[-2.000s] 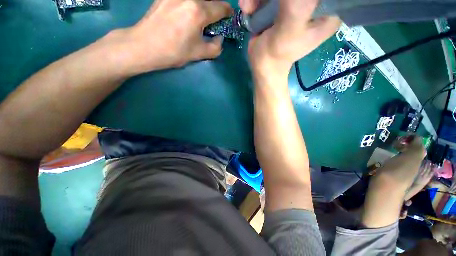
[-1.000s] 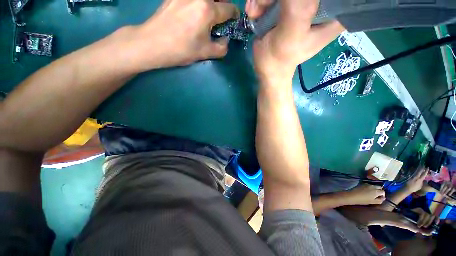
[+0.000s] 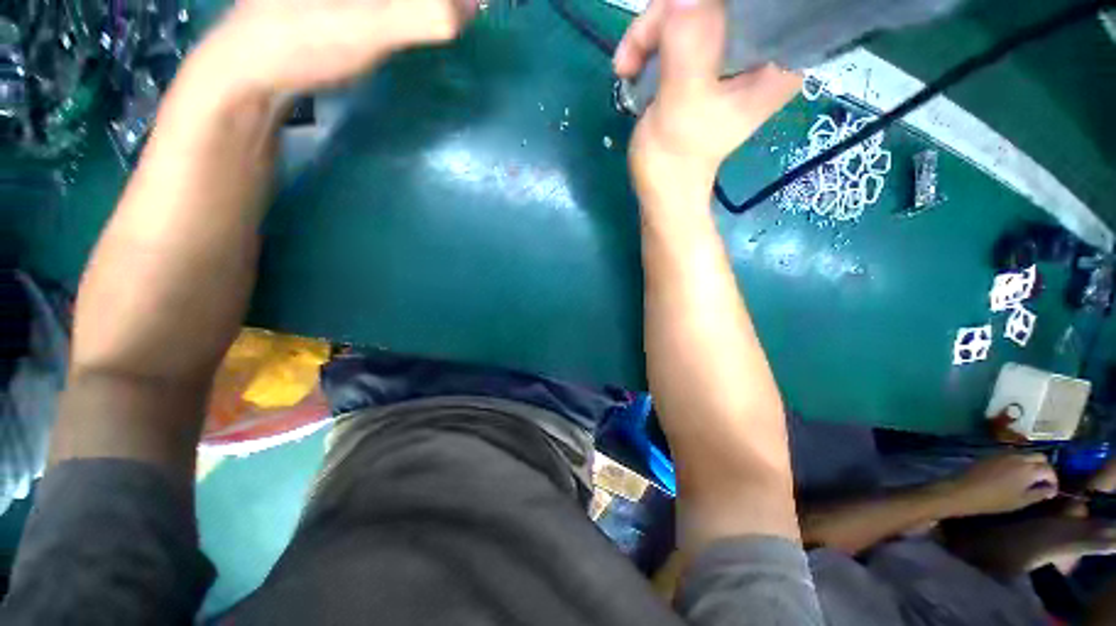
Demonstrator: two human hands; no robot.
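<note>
My right hand [image 3: 691, 104] is closed around a large grey power tool [image 3: 808, 31] at the top edge; its round metal nose points left, apart from my left hand. A black cord loops below it over the bench. My left hand [image 3: 355, 37] is blurred at the top edge, its fingertips partly cut off; whether it holds anything cannot be told. A jumbled pile of dark circuit boards [image 3: 61, 73] lies at the upper left, beyond my left forearm.
White loops [image 3: 844, 171] lie heaped right of my right forearm, with a small board [image 3: 924, 180] beside them. White square frames [image 3: 1011, 290] and a white box [image 3: 1040, 401] lie farther right. Another person's arms [image 3: 979, 489] show lower right. A pale rail [image 3: 942, 122] crosses the upper right.
My left hand has moved left and up, away from the tool nose; the board it held no longer shows. The view has shifted left, showing the board pile.
</note>
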